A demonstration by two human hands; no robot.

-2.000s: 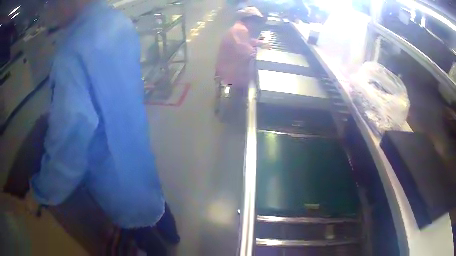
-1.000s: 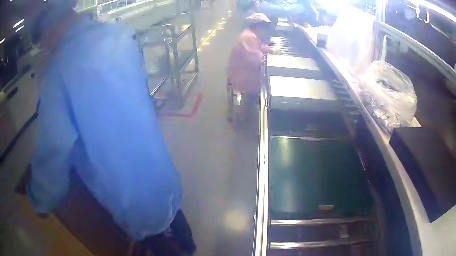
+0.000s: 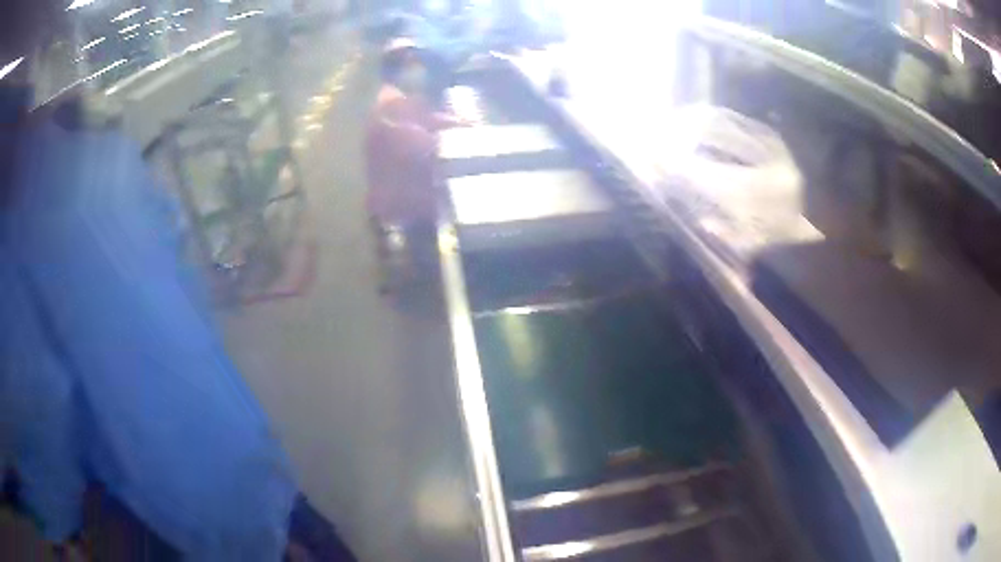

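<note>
A green work board lies flat on the roller conveyor in front of me. Further up the line, white-topped flat slabs lie in a row. Neither my left hand nor my right hand is in the picture. The frame is blurred.
A person in a blue smock stands close on the left. A person in pink is at the line's left side. A crumpled plastic bag heap lies on the right shelf. A white panel is at lower right. A metal rack stands back left.
The view has turned, so the conveyor and people appear further left and tilted. A white panel now shows at the lower right, and the dark box on the shelf is largely hidden or blurred.
</note>
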